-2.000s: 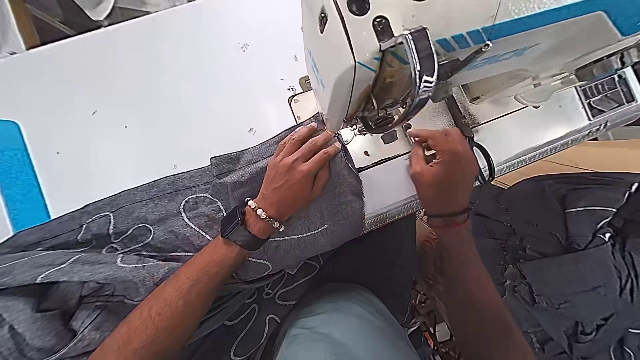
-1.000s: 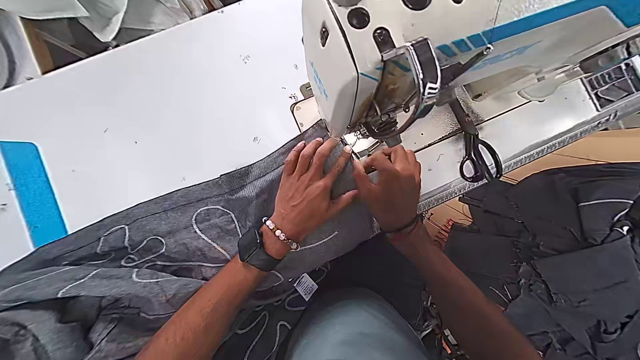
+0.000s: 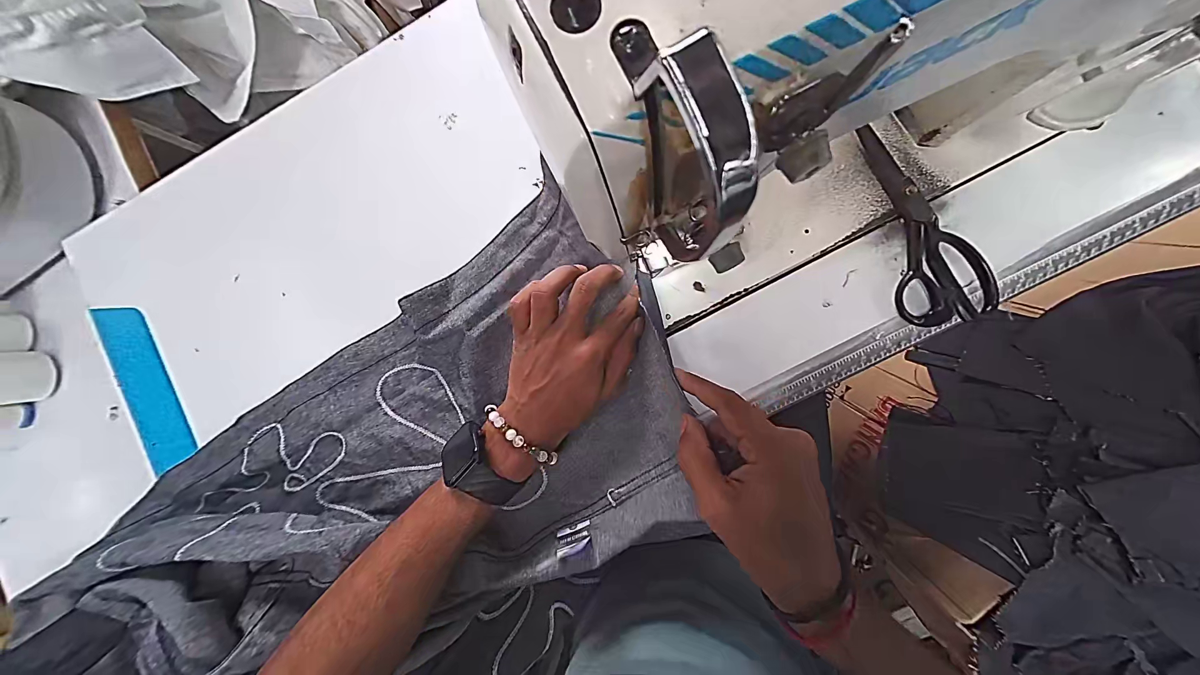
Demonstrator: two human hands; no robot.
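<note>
Dark grey fabric with light looping embroidery (image 3: 600,459) lies over the white table, its upper corner at the needle area of a sewing machine (image 3: 647,253). My left hand (image 3: 572,356) rests on this cloth with bent, slightly spread fingers, just below the presser foot, which is partly hidden. On that wrist are a dark watch and a beaded bracelet. My right hand (image 3: 759,478) pinches the fabric's right edge between thumb and forefinger, nearer my lap. A small label (image 3: 574,539) bearing writing shows on the cloth below my hands.
Black-handled scissors (image 3: 923,267) lie on the machine bed to the right. A measuring tape (image 3: 862,347) runs along the table's front edge. Dark cloth pieces (image 3: 1050,450) are heaped over cardboard at the right. White cloth (image 3: 178,47) and spools (image 3: 28,375) are at the left.
My right hand was by the machine bed, then beside the needle area; now it is lower on the fabric's edge. The cloth has moved up past the needle. The view has come closer.
</note>
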